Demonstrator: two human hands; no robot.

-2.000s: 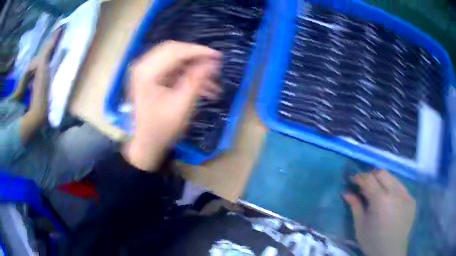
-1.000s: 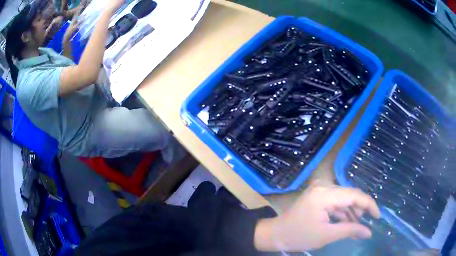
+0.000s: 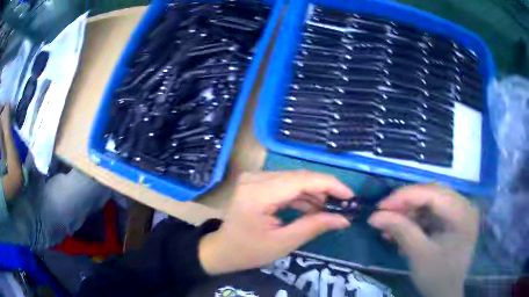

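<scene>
My left hand [image 3: 284, 217] holds a slim glossy black housing [image 3: 341, 205] between thumb and fingertips, low over the green bench top. My right hand [image 3: 432, 223] is close to the housing's right end, thumb and forefinger pinched together. Something small and dark shows at its fingertips, too blurred to tell apart from the housing. Behind my hands, the finished-parts tray [image 3: 371, 162] holds black housings in neat columns, with white liner showing at its right end. The loose-parts tray [image 3: 148, 187] at the left holds jumbled black housings.
Tan cardboard [image 3: 81, 130] lies under the loose-parts tray. A white sheet [image 3: 55, 93] with dark oval parts lies at the far left, beside another person's arm [image 3: 10, 154]. A clear plastic bag [image 3: 510, 133] is right of the finished-parts tray. A red object [image 3: 87, 235] shows below the bench.
The view has swung right and down from the neighbour. My left hand now holds a housing beside my right hand, which was mostly out of view a second ago.
</scene>
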